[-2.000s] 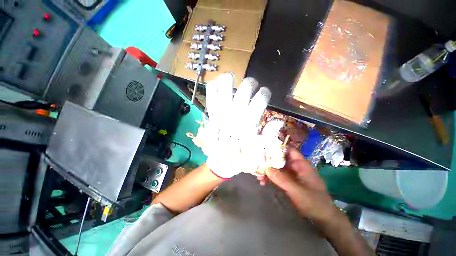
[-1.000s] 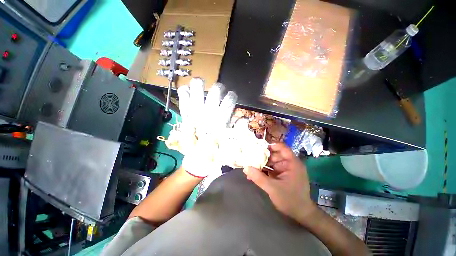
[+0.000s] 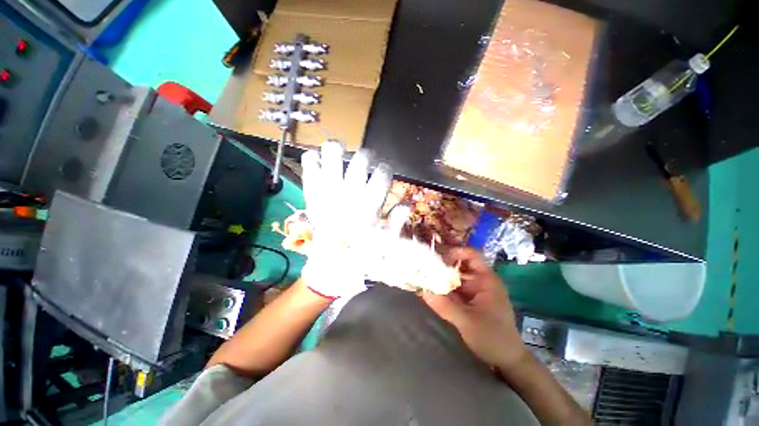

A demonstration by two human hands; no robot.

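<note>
My left hand [image 3: 345, 225], in a white knit glove with a red cuff, lies under the moulded parts [image 3: 416, 268] with its fingers spread. The parts are pale orange, overexposed and ragged, and some stick out left of the glove. My bare right hand [image 3: 473, 299] pinches their right end with thumb and fingers. Below the bench edge, the parts bin [image 3: 483, 233] shows blue, with orange pieces and a clear crinkled liner bag [image 3: 514, 240]. The core bar [image 3: 293, 83] rests on the cardboard sheet [image 3: 345, 75], its handle over the edge.
A film-covered peach sheet stack [image 3: 524, 108] lies on the black bench [image 3: 416, 100]. A clear bottle [image 3: 657, 96] with a yellow tube and a wooden-handled tool [image 3: 682, 195] lie right. Grey machines [image 3: 116, 266] stand left. A white tub [image 3: 641, 287] is below the bench's right end.
The view has shifted, moving the bench items left in the picture since two seconds ago. Both hands keep hold of the parts. My right fingers have shifted slightly at their right end.
</note>
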